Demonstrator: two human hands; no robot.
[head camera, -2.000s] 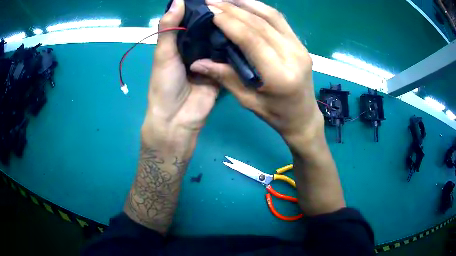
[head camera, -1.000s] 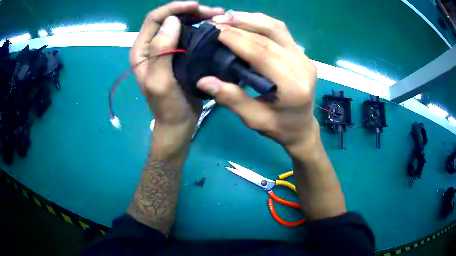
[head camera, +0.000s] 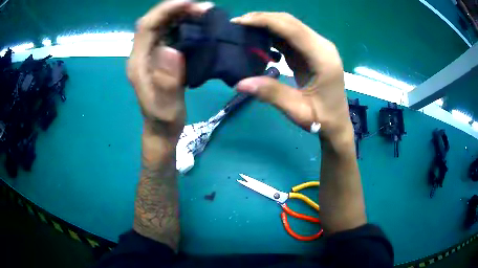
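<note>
A black boxy motor housing is held up between both my hands at the top centre, a little blurred. My left hand grips its left end. My right hand grips its right end, thumb below and fingers over the top. A bit of red lead wire shows at the housing's right part. A small white connector shows against my right palm near the wrist. Whether a cover is on the housing, I cannot tell.
A mallet with a white wrapped head lies below the housing. Scissors lie nearer me, by a black scrap. Loose black parts heap at left. Waiting units and narrow black parts lie at right. A white rail runs behind.
The housing has been turned over in my hands; its stub no longer points toward the lower right. The wire and connector have swung from left to right. The wrapped mallet has come into view.
</note>
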